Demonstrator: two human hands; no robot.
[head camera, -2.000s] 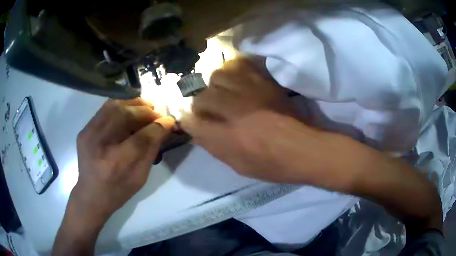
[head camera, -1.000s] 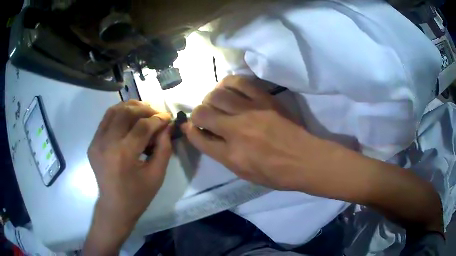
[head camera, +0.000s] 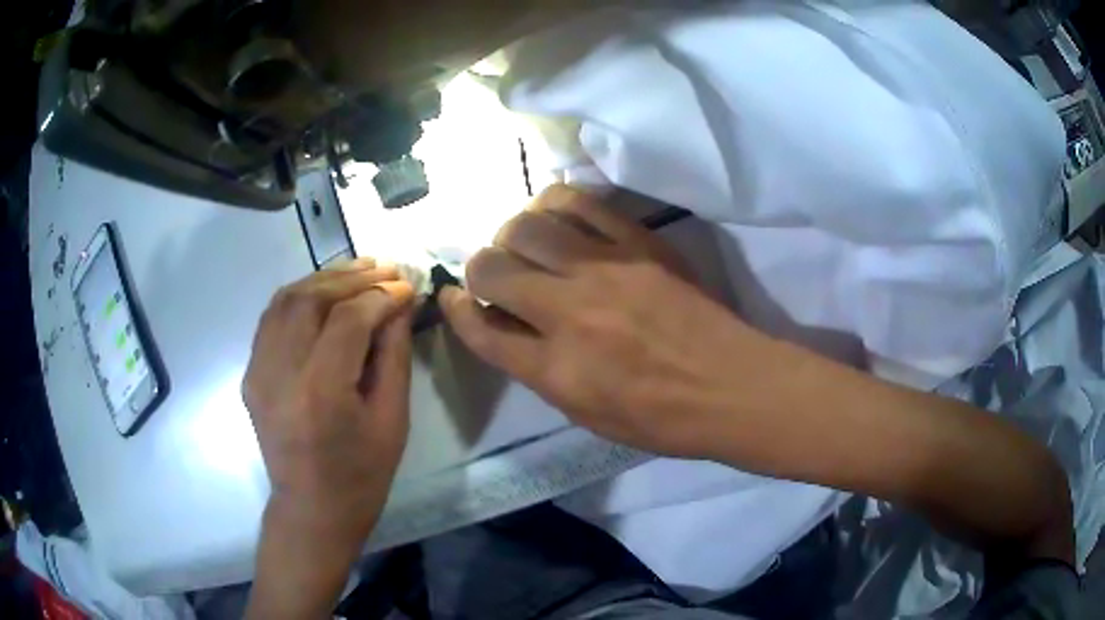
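Observation:
White fabric (head camera: 776, 133) lies in large folds right of the needle area and hangs over the table's front edge. A narrow black trim (head camera: 436, 286) shows between my fingertips at the fabric's edge. My left hand (head camera: 333, 363) pinches it from the left with thumb and fingers. My right hand (head camera: 582, 315) pinches the trim and fabric from the right, fingers curled. Both hands are just in front of the machine head (head camera: 182, 109) and its round knurled part (head camera: 401, 182). Glare hides the needle and the fabric edge there.
A smartphone (head camera: 118, 327) lies screen up at the left of the white table (head camera: 218, 484). A printed scale (head camera: 533, 478) runs along the front edge. Shiny crinkled plastic (head camera: 1042, 363) is at the lower right. A red item (head camera: 46, 593) is at the lower left.
My hands have moved slightly away from the knurled part, and the black trim now shows between the fingertips. The camera view has shifted, uncovering the metal plate left of the needle area.

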